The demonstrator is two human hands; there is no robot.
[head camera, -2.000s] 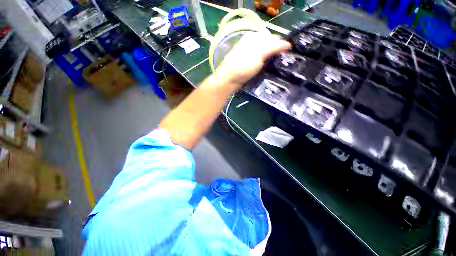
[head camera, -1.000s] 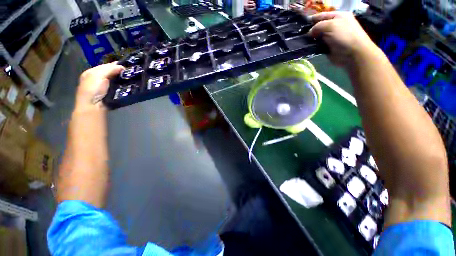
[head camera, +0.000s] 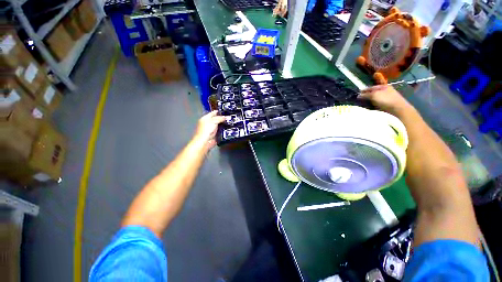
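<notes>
A large black blister tray [head camera: 286, 113] is held out beyond the desk fan, over the bench and partly past its edge. Silvery square housings [head camera: 256, 126] sit in its left pockets; the pockets in the middle show no housings. My left hand [head camera: 209, 128] grips the tray's left end. My right hand [head camera: 383, 96] is at the tray's right end, with its fingers on the rim. The yellow-green desk fan [head camera: 344, 151] hides part of the tray's near right side.
An orange fan [head camera: 393, 47] stands at the back right, near white posts [head camera: 293, 38]. A blue box [head camera: 265, 43] is behind the tray. A white stick [head camera: 323, 206] lies before the near fan. Another tray with housings [head camera: 392, 264] is low right. Cartons [head camera: 159, 59] stand on the floor.
The tray came down from above the right side of the bench, held in both hands, and is now farther away, beyond the fan. The view has shifted, so the orange fan shows fully.
</notes>
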